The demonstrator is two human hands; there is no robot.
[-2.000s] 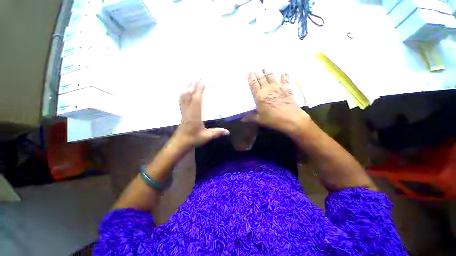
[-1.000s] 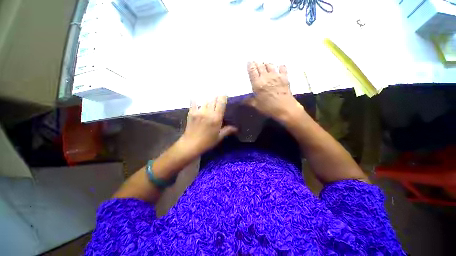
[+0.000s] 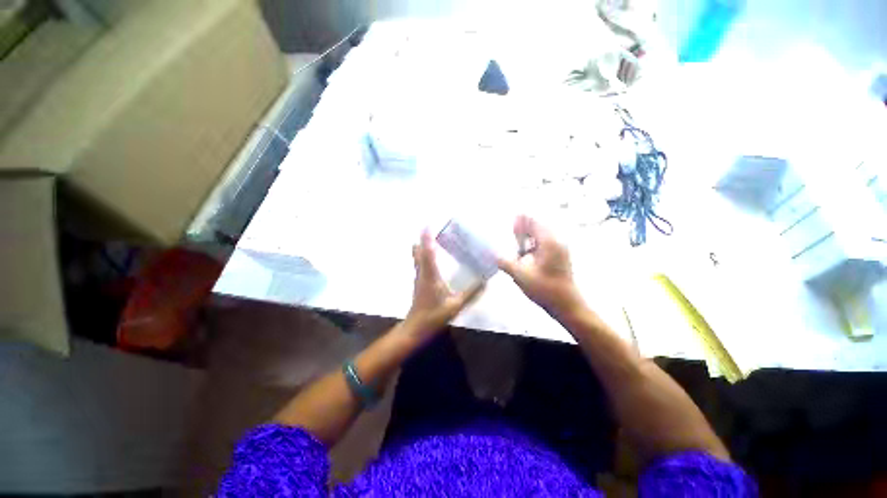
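A small white box (image 3: 469,249) with a pinkish-grey face is held tilted above the white table. My left hand (image 3: 437,293) grips it from the left and below, with fingers and thumb on either side. My right hand (image 3: 547,268) is at its right end, the thumb touching or very near the box and the fingers raised apart from it. A small dark mark shows at the right fingertips; whether it is a held part is too blurred to tell.
Black cables (image 3: 639,185) lie beyond my right hand. A yellow strip (image 3: 698,326) crosses the front edge. White boxes (image 3: 805,229) stand at right, another box (image 3: 282,276) front left. A large brown carton (image 3: 175,117) is left, above a red stool (image 3: 165,300).
The view has tilted up, showing more of the table and carton. Both hands have moved from the table's front edge to over the tabletop, and my left hand has taken hold of a box.
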